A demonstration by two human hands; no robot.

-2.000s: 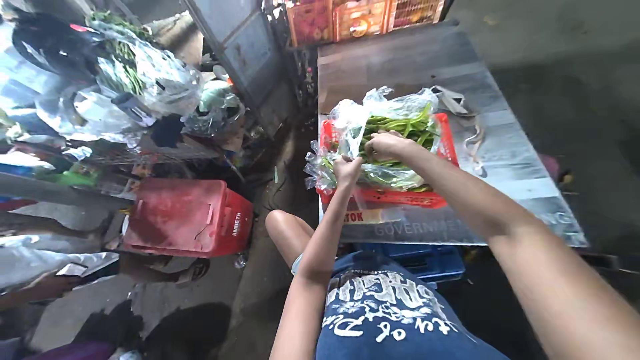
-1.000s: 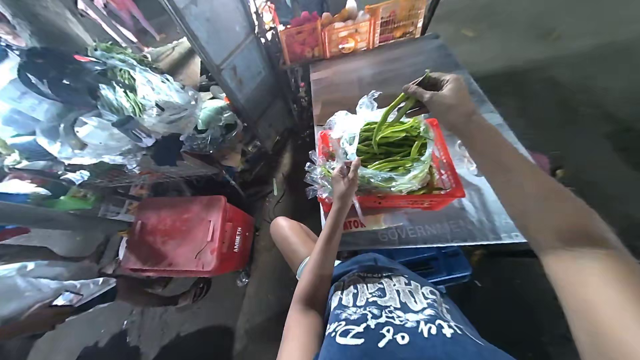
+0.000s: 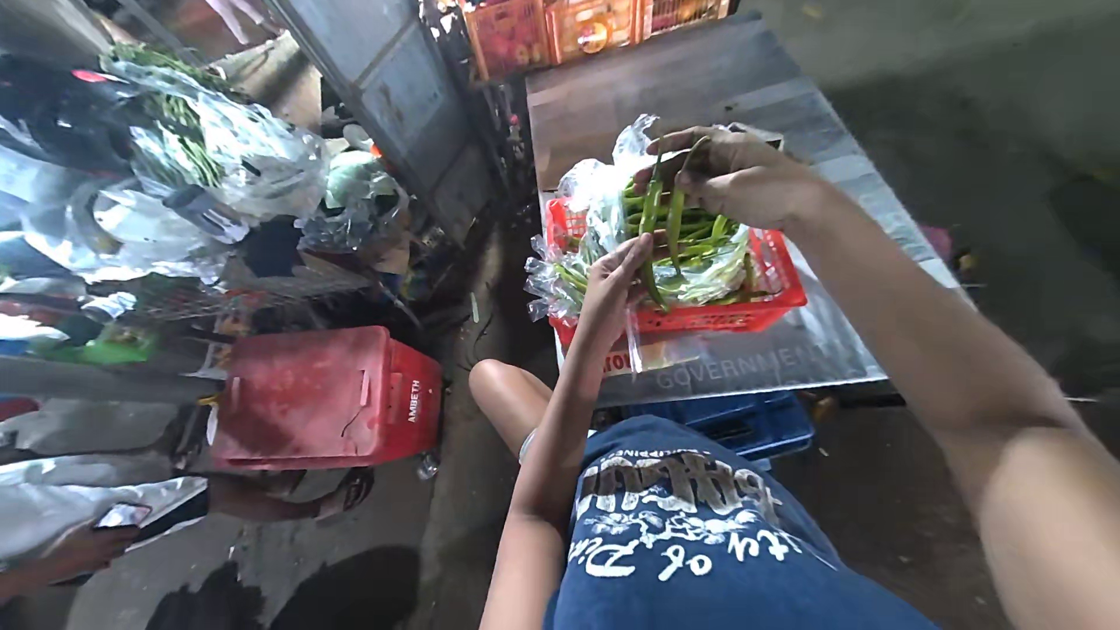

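Long green chili-like pods [image 3: 691,229] lie in clear plastic inside a red plastic basket [image 3: 744,315] on the table. My right hand [image 3: 722,171] is above the basket, its fingers pinching a few of the pods by their upper ends, so that they hang down. My left hand [image 3: 619,271] is at the basket's near left part, thumb and fingertips on one hanging green pod [image 3: 649,227]. Crumpled clear plastic [image 3: 595,197] bulges over the basket's left side.
The table [image 3: 752,79] has a printed sheet top; orange crates [image 3: 595,35] stand beyond it. A red lidded box [image 3: 306,398] sits on the ground at left, below bagged vegetables [image 3: 201,149]. A blue plastic stool or crate [image 3: 752,424] is under the table. Someone stands at lower left.
My right hand, a second ago raised to the right of the basket with green pods, has come back left over it, close to my left hand. More of the pods showed one second ago.
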